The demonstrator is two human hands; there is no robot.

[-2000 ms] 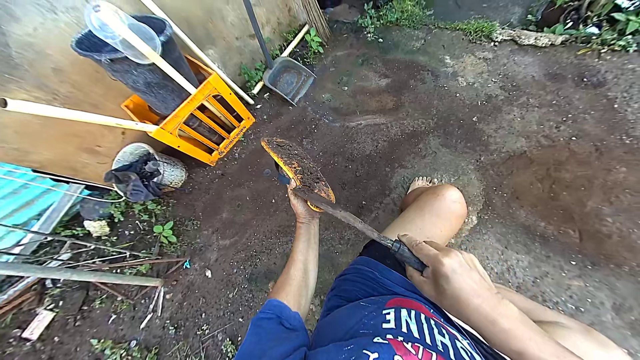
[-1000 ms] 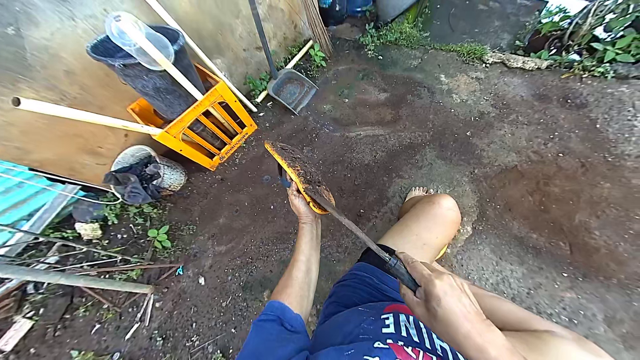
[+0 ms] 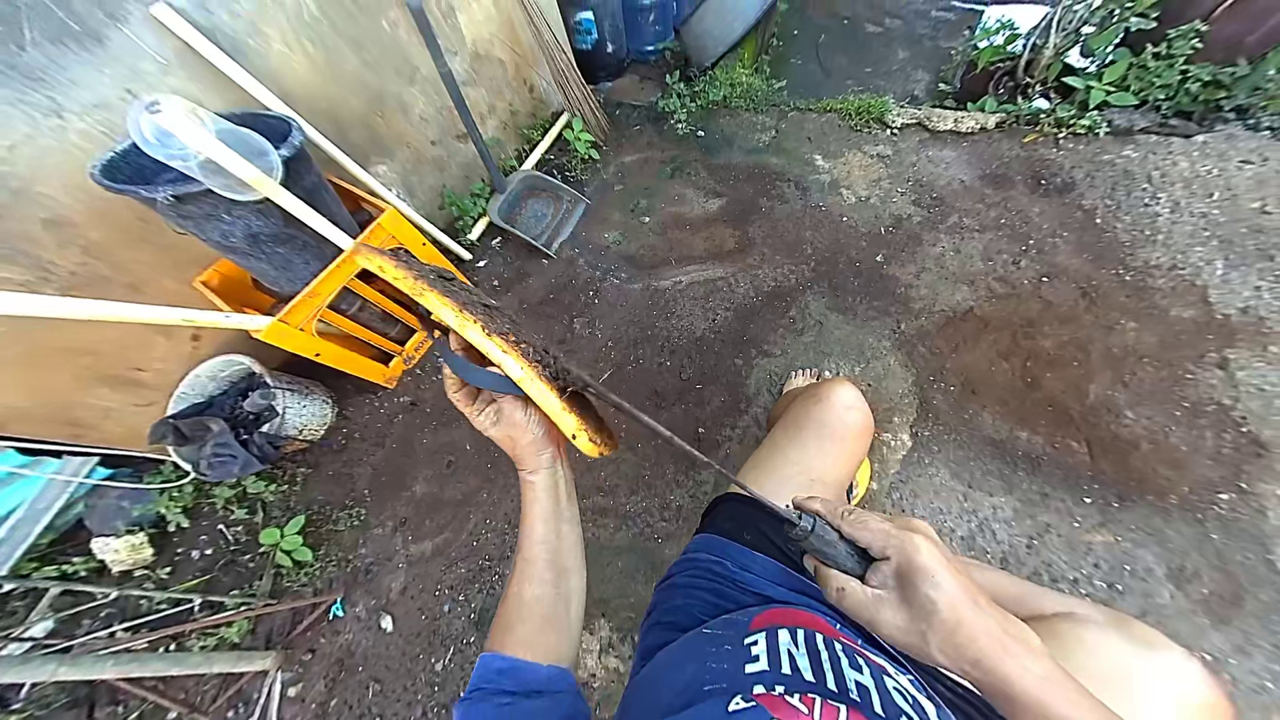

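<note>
A yellow-edged flip-flop [image 3: 500, 350] is tilted on its side, its sole caked with dark soil. My left hand [image 3: 505, 410] grips it from below at its dark strap. My right hand [image 3: 890, 570] is closed around the dark handle [image 3: 832, 545] of a long thin metal blade [image 3: 680, 442]. The blade's far end meets the soil-covered sole near the lower end of the flip-flop; its tip is hard to make out. A yellow edge [image 3: 859, 482], perhaps of other footwear, shows beside my bent knee.
At the left, a yellow plastic crate [image 3: 330, 300] holds a dark bucket [image 3: 240, 210] by the wall. A metal dustpan [image 3: 540, 208] stands behind it. A whitish bucket with dark cloth [image 3: 305, 405] and wooden sticks [image 3: 140, 665] lie lower left. Plants [image 3: 1110, 80] grow at the back right.
The flip-flop in my left hand has turned more edge-on, showing its yellow side and strap. The blade in my right hand has shifted along the sole toward its lower end.
</note>
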